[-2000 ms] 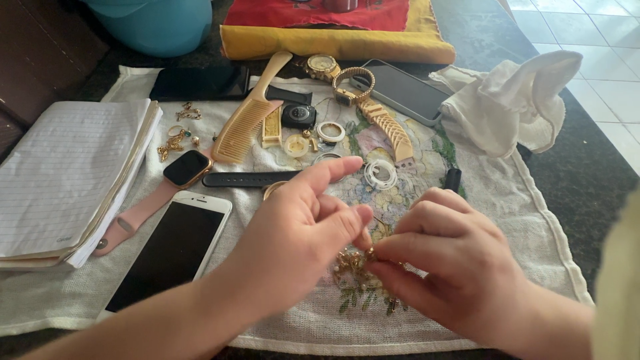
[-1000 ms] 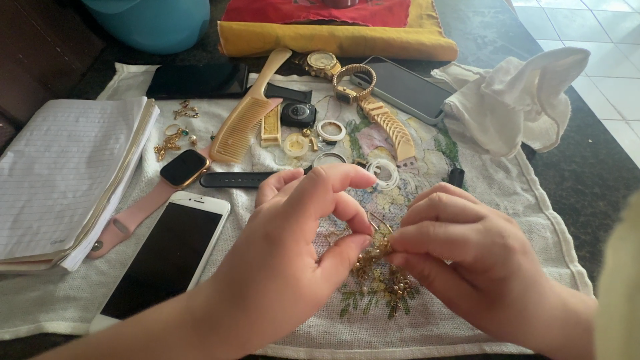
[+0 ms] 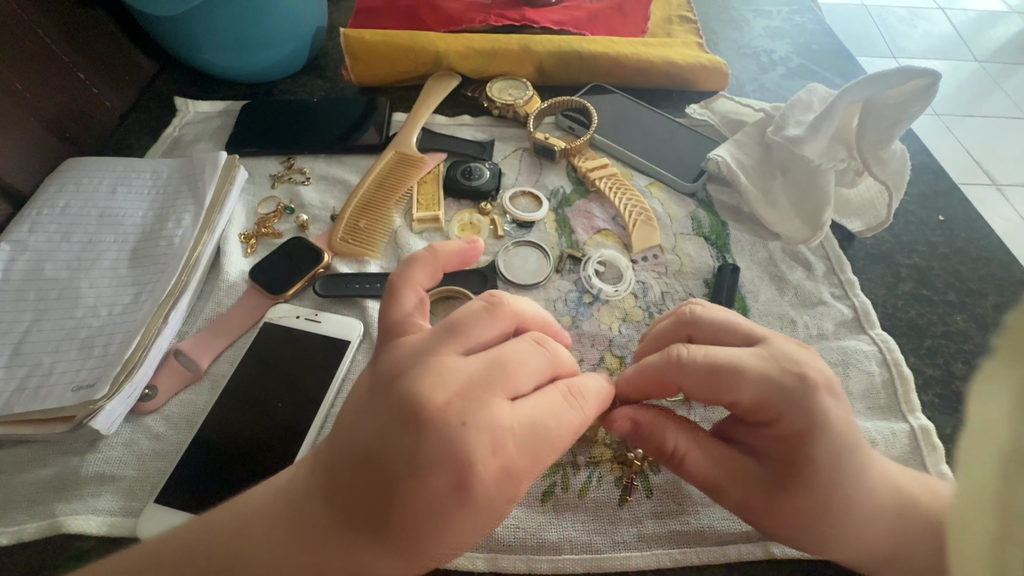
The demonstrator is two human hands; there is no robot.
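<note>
Over the lower middle of a floral-printed white cloth (image 3: 696, 512), my left hand (image 3: 472, 400) and my right hand (image 3: 744, 416) meet at the fingertips. Both pinch a piece of gold-coloured jewelry, mostly hidden by the fingers. Beneath them, small gold pieces with a cross pendant (image 3: 632, 472) hang or lie; which one I cannot tell. My left index finger is raised beside a black watch strap (image 3: 360, 285). Beyond the hands are a white plastic ring (image 3: 606, 274), a round metal watch part (image 3: 525, 263) and a gold watch band (image 3: 620, 196).
At left lie a lined notebook (image 3: 96, 280), a white smartphone (image 3: 256, 408) and a smartwatch with pink strap (image 3: 288, 266). Farther back are a comb (image 3: 384, 192), a black phone (image 3: 308, 124), a grey phone (image 3: 648, 136), a crumpled white cloth (image 3: 808, 160) and a blue container (image 3: 232, 32).
My fingertips have come together around the jewelry; one second ago a gap showed between the hands. The left index finger now points up and away from the thumb.
</note>
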